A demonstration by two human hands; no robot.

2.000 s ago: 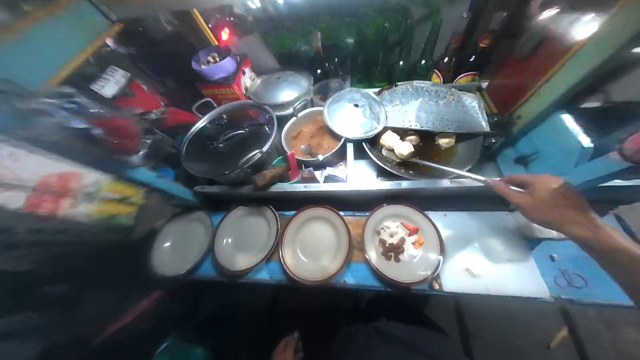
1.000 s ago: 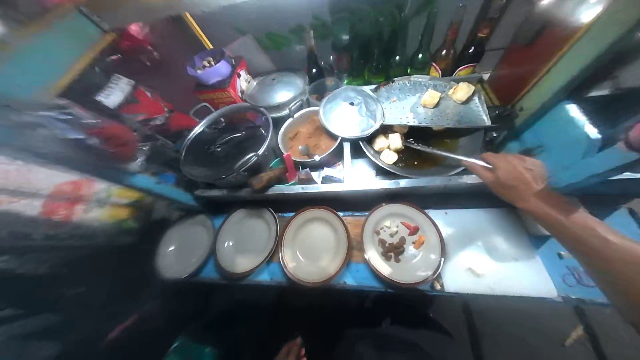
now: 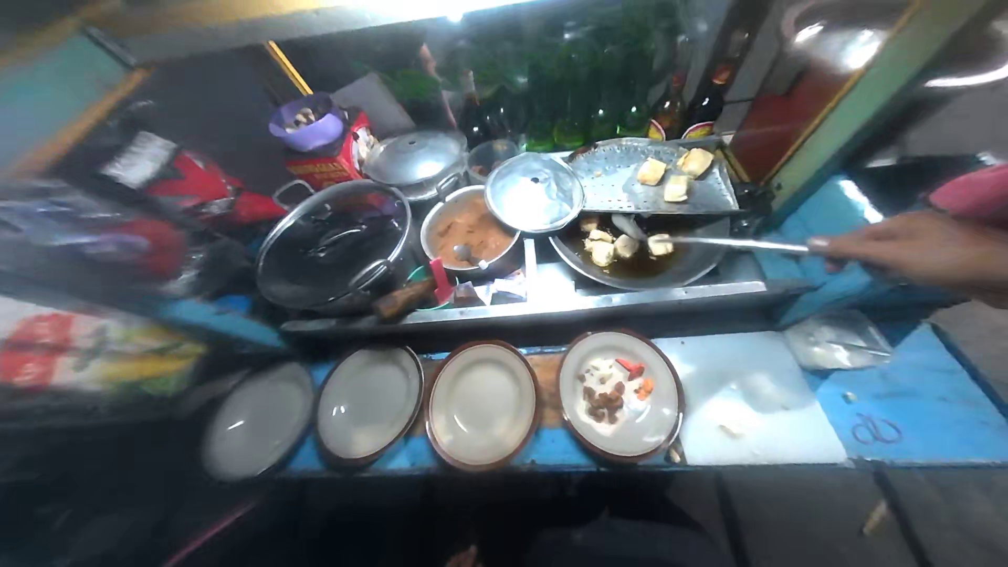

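Note:
My right hand [image 3: 925,248] grips the long metal handle of a spatula or ladle [image 3: 736,244]. Its head sits in a wok of dark oil [image 3: 646,276], among several pale fried pieces [image 3: 602,252] that look like tofu. Behind the wok, a perforated metal tray [image 3: 610,177] holds three more golden pieces [image 3: 676,187]. At the bottom edge a small patch of skin [image 3: 463,557], probably my left hand, shows; its fingers are hidden. One plate [image 3: 657,417] on the blue ledge bears red and orange chilli pieces, brown bits and white bits.
Three bare plates [image 3: 482,405] stand left of it. A white board [image 3: 756,429] and a plastic bag [image 3: 839,340] lie at right. Left of the wok are a lidded pan [image 3: 335,244], a pot of orange-brown sauce [image 3: 472,228] and a metal lid [image 3: 535,193]. Glass bottles [image 3: 703,102] line the back.
The tray held no visible pieces two seconds ago, two a second ago, and now three. My right hand keeps hold of the utensil, whose head has moved among the pieces in the wok.

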